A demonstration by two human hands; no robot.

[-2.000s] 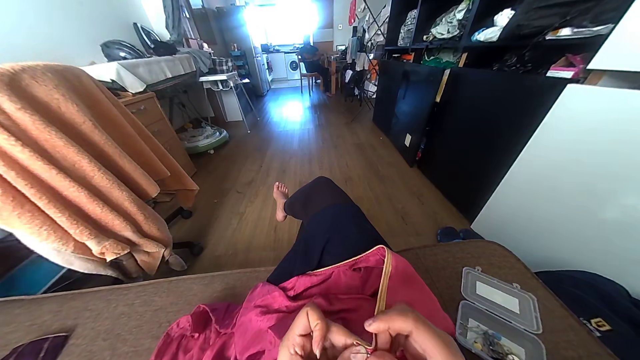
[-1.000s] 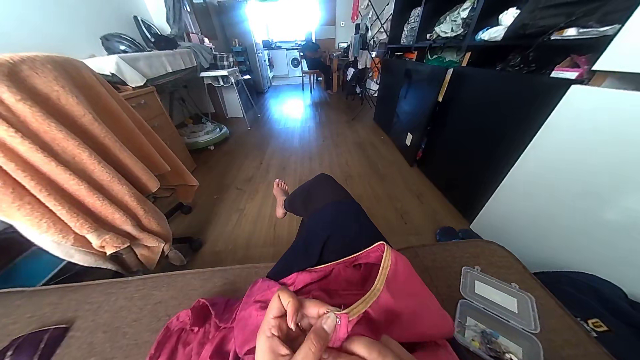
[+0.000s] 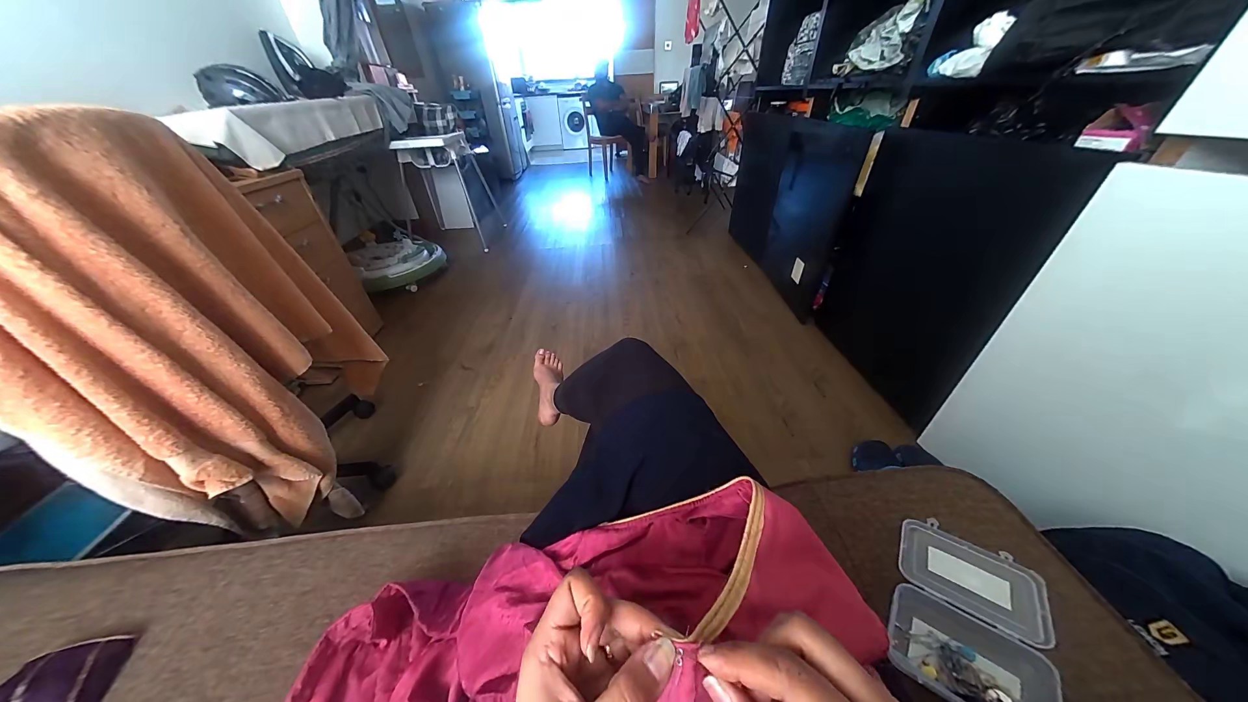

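Note:
A pink garment (image 3: 809, 575) with a gold-trimmed edge lies across my lap and the brown couch. My left hand (image 3: 595, 643), low in the middle of the view, pinches the garment near the end of the gold trim between thumb and fingers. Close against it on the right, my right hand (image 3: 780, 663) pinches the same bit of pink cloth. A small metallic fastening shows between the fingertips; its exact kind cannot be told. To the right of my hands, an open clear plastic box (image 3: 975, 643) holds small metal items.
The brown couch (image 3: 253, 585) spans the foreground. An orange towel (image 3: 146, 292) drapes over a wheeled chair at left. Black shelving (image 3: 955, 253) and a white panel (image 3: 1111, 341) stand at right. A person (image 3: 614, 107) sits far back.
My right hand has come up to the right of the left thumb and now grips the cloth there. Two seconds ago both hands were lower on the garment, with fingertips together.

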